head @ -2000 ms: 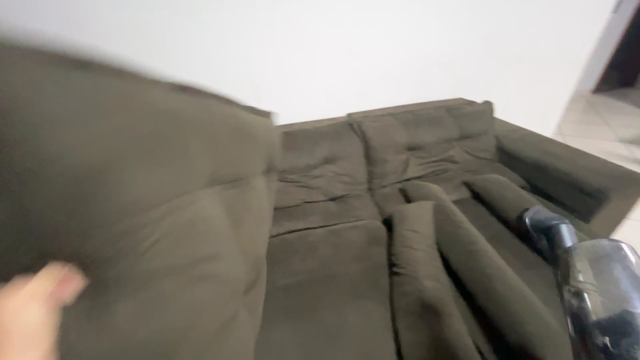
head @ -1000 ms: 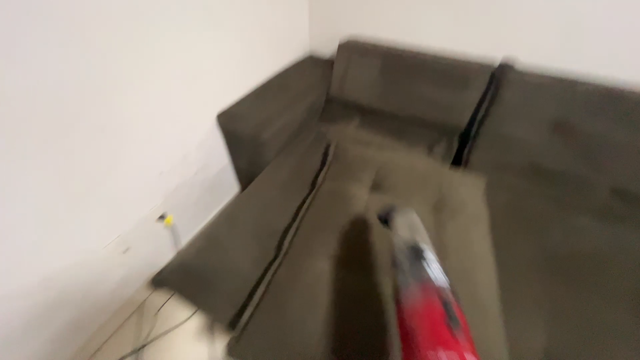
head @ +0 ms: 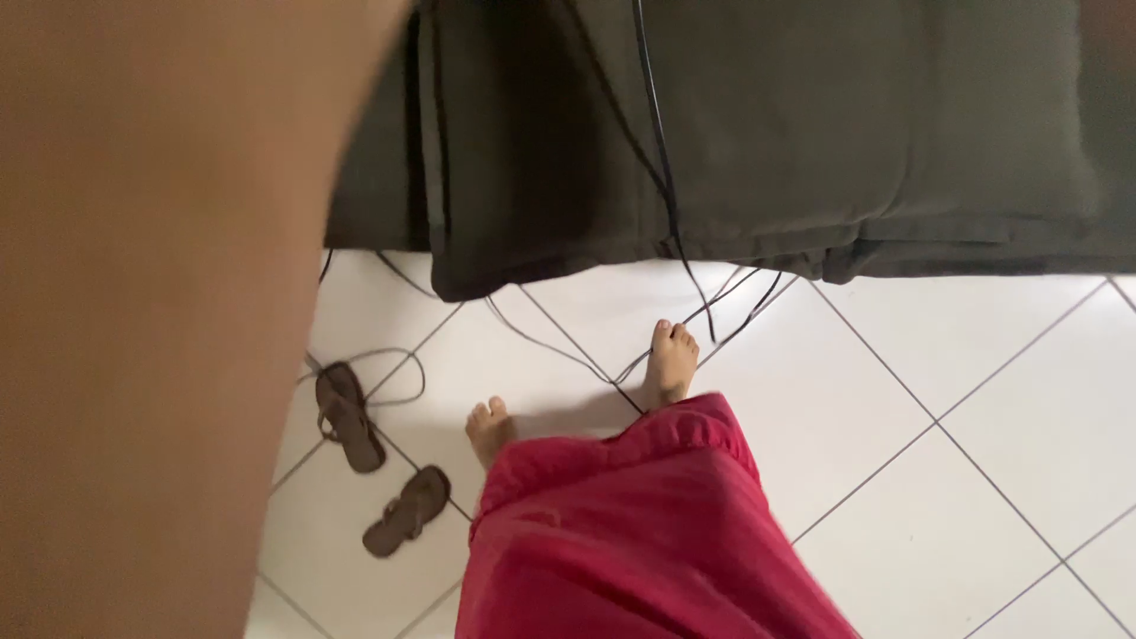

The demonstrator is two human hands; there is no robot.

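Neither of my hands shows in the head view; a bare arm, blurred and very near the camera, fills the left side, and its hand lies outside the picture. Across the top stretches the dark grey-brown fabric sofa [head: 781, 142]. A thin black power cord [head: 658, 115] hangs over its front and reaches down to the floor. Below stand my bare feet, one of them near the cord, under a red garment [head: 621, 524]. No vacuum cleaner is visible now.
Several loops of cable [head: 541, 342] lie on the white tiled floor [head: 887, 497] by the sofa's front edge and around my feet. A brown flip-flop [head: 352, 417] and another flip-flop [head: 408, 512] rest at the left.
The view has swung steeply down from the sofa to the floor. The red and clear handheld vacuum cleaner seen one second ago is out of view, as is the hand seen at the left two seconds ago.
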